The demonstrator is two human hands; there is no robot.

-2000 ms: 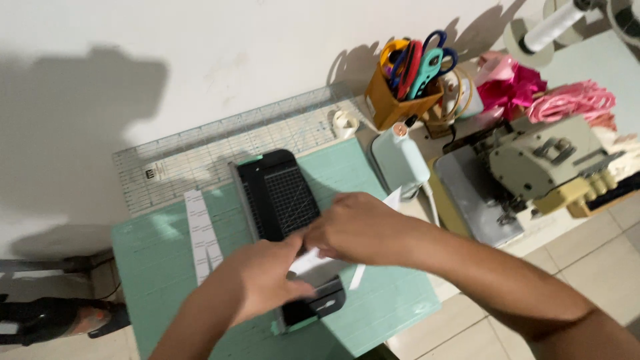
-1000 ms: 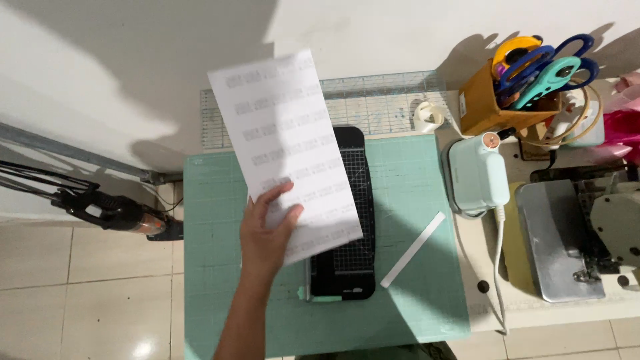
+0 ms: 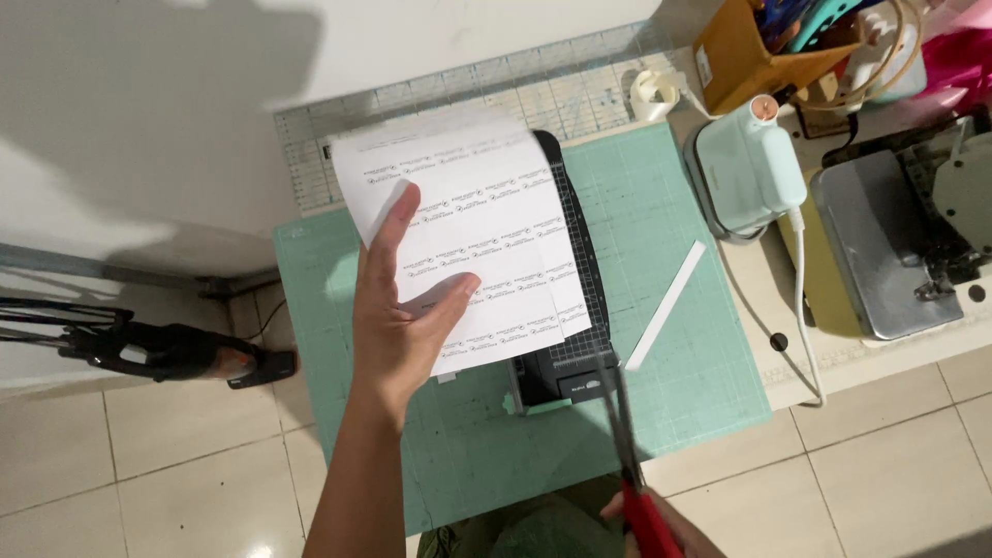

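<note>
My left hand (image 3: 403,310) holds several printed paper sheets (image 3: 496,232) by their left side, above a black paper trimmer (image 3: 581,341). Rows of small printed marks cover the top sheet, and its upper edge is blurred. At the bottom right, my right hand (image 3: 674,527) grips red-handled scissors (image 3: 647,511), with the blurred blades pointing up toward the trimmer's lower end. A narrow white paper strip (image 3: 665,306) lies on the green cutting mat (image 3: 697,387), right of the trimmer.
A clear ruler (image 3: 465,89) lies along the wall, with a white tape roll (image 3: 653,94) near its right end. Beyond the mat's right side stand a pale green corded appliance (image 3: 748,170), a brown tool holder (image 3: 744,62) and a sewing machine (image 3: 961,186). A black vacuum cleaner (image 3: 170,353) is at left.
My right hand has come into view with the red scissors, which were not in it two seconds ago. The sheets in my left hand have tilted and now cover more of the trimmer.
</note>
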